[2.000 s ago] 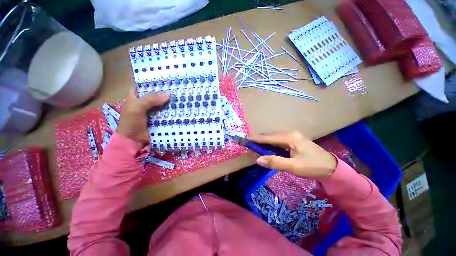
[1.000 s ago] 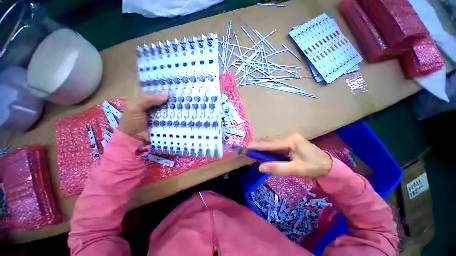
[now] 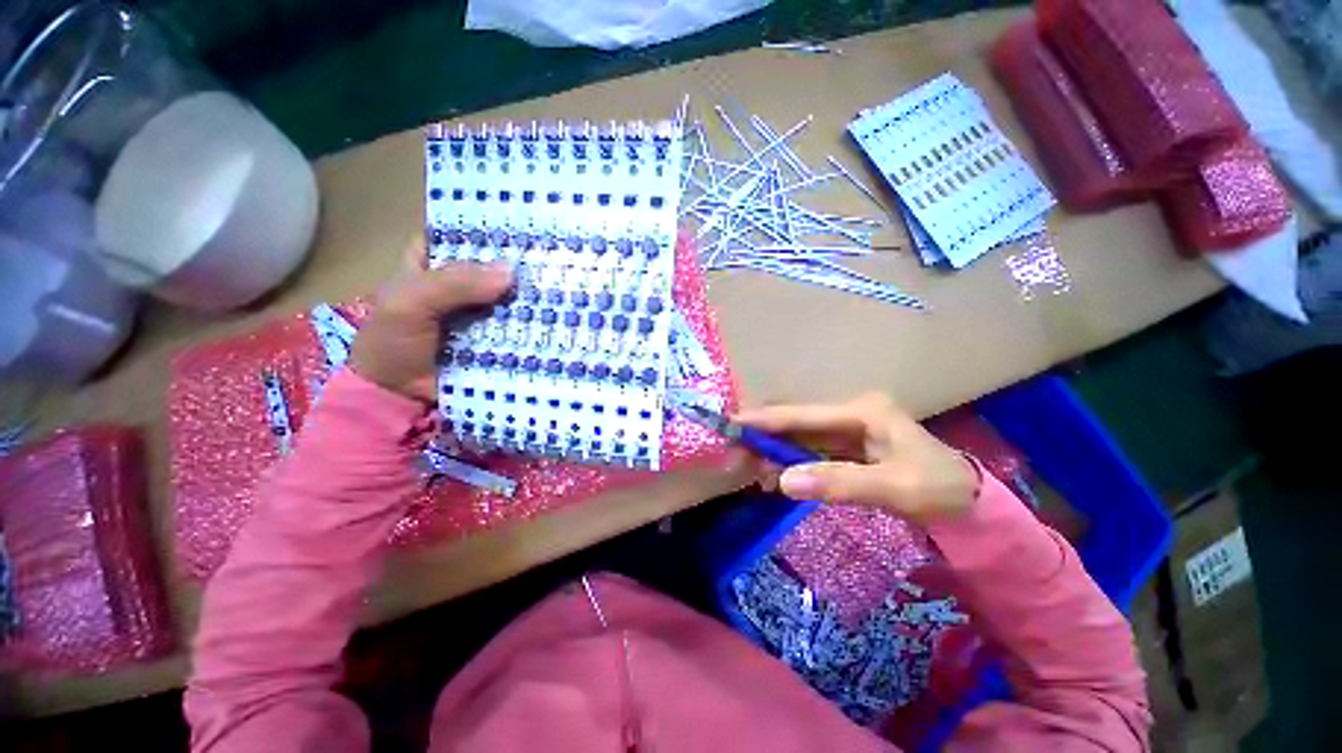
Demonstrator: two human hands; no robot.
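A white PCB panel with rows of dark parts is held up, face showing, over the pink bubble wrap. My left hand grips its left edge, thumb on the face and fingers hidden behind. My right hand holds side cutters with dark blue handles. Their metal jaws point at the panel's lower right edge, close to it; whether they touch is unclear. Loose single PCBs lie on the wrap, partly hidden by the panel and my left hand.
Waste strips lie crossed behind the panel. Waiting panels and bubble-wrapped packs are at the far right, another pack at left. A blue bin holds loose boards below the bench edge. A white tub stands at left.
The panel and my left hand have shifted slightly right in view. The cutters, off the panel's lower right corner a second ago, now point slightly higher along its right edge.
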